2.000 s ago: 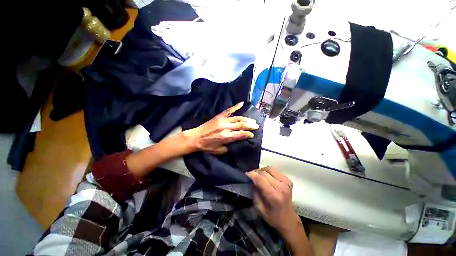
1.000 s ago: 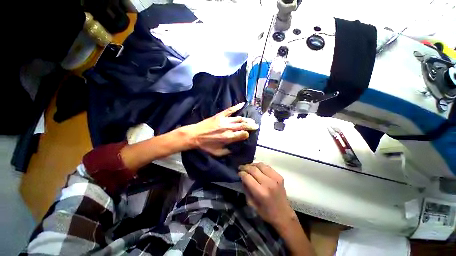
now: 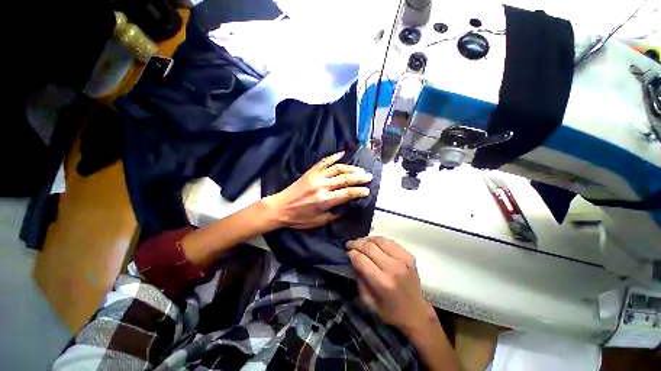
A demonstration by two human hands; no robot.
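Observation:
The navy garment lies heaped on the machine bed and side table, left of the needle area, with its near edge towards the lap. My left hand lies on the cloth with fingers spread, fingertips just below and left of the needle area. My right hand pinches the garment's near edge at the front of the bed. The presser foot and needle are too small and blurred to make out. The white machine head with a blue stripe stands to the right.
A red and metal tool lies on the bed at the right. A black fabric band wraps the machine head. A smartphone-like black object and a yellowish-gold object are at the upper left. Plaid cloth covers my lap.
The view has shifted slightly. My right hand has moved a little left along the near edge since the earliest frame. My left hand stays on the cloth beside the needle area.

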